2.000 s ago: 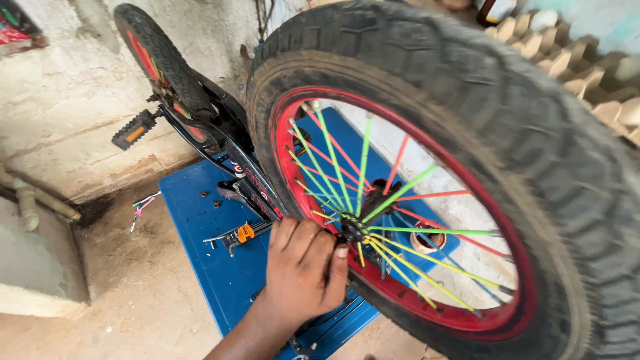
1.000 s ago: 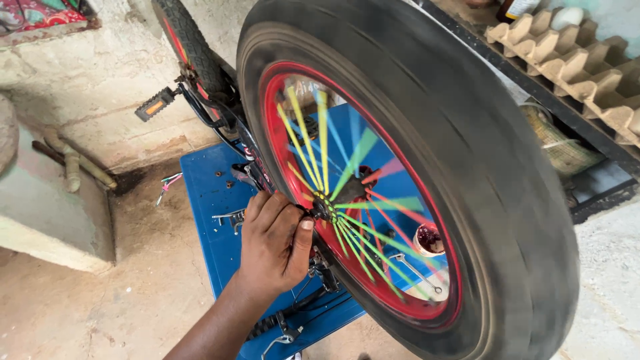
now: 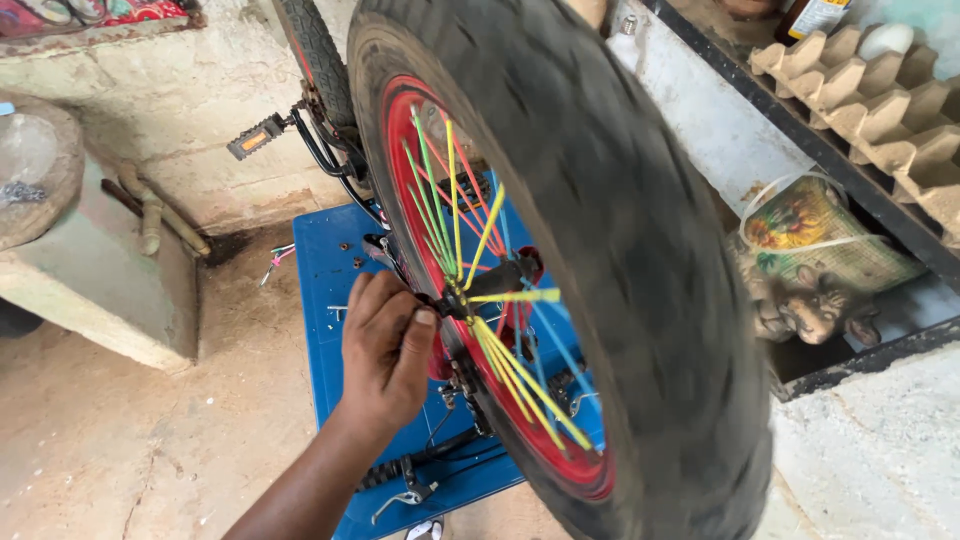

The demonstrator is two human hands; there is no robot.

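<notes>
My left hand (image 3: 386, 345) is closed around the axle end at the hub (image 3: 454, 300) of a bicycle wheel, thumb on top. The wheel stands tilted, with a thick black tyre (image 3: 637, 247), a red rim (image 3: 401, 142) and spokes in green, yellow, red and blue with coloured covers. Its tread is blurred. My right hand is not in view. Behind the wheel is a bicycle frame with another wheel (image 3: 319, 64) and a pedal (image 3: 256, 136). A handlebar grip (image 3: 381, 474) and a brake lever (image 3: 405, 499) lie over a blue table (image 3: 330, 240).
Small nuts (image 3: 358, 262) lie on the table. At right, a shelf (image 3: 694, 45) holds cardboard egg trays (image 3: 870, 97) and a bottle (image 3: 814, 19); a patterned bag (image 3: 817, 225) sits below. A concrete block (image 3: 135, 277) and pipes (image 3: 161, 214) stand at left.
The wheel's spokes and tread have changed position between frames, and the tyre appears turned more edge-on than a second ago. My left hand stays at the hub. The view has shifted.
</notes>
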